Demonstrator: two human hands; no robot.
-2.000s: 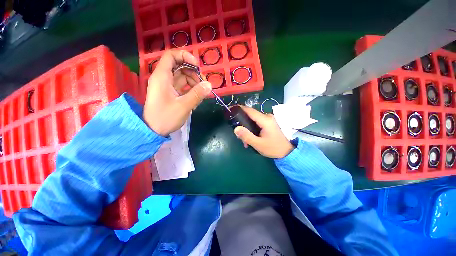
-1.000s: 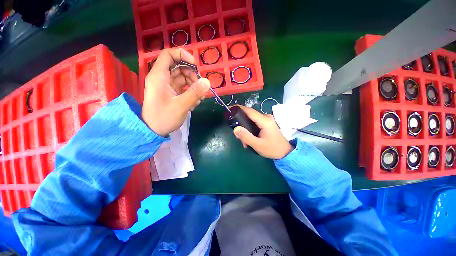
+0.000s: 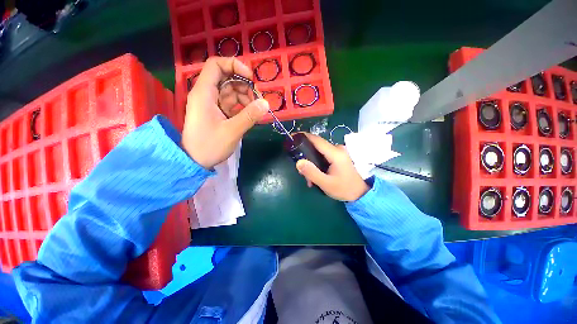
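My left hand (image 3: 218,117) holds a thin shiny bezel ring (image 3: 235,80) between thumb and fingers, in front of the red foam parts tray (image 3: 329,95). My right hand (image 3: 334,169) grips the thick black handle of a pen-type driver (image 3: 302,150). Its thin silver shaft points up and left to the ring near my left thumb; whether the tip touches the ring is hard to tell. Loose thin rings lie on the green bench behind the driver, one of them (image 3: 341,133) beside the white paper.
A stack of red trays (image 3: 142,95) stands left, with white paper sheets (image 3: 218,199) beside it. A white bottle (image 3: 387,104), crumpled wipe (image 3: 370,150) and slim dark stick (image 3: 403,172) lie right. A grey post (image 3: 493,66) crosses before the red tray of watch cases (image 3: 465,133).
The ring in my left hand is tilted to show more of its round opening. My right hand and the driver have barely moved.
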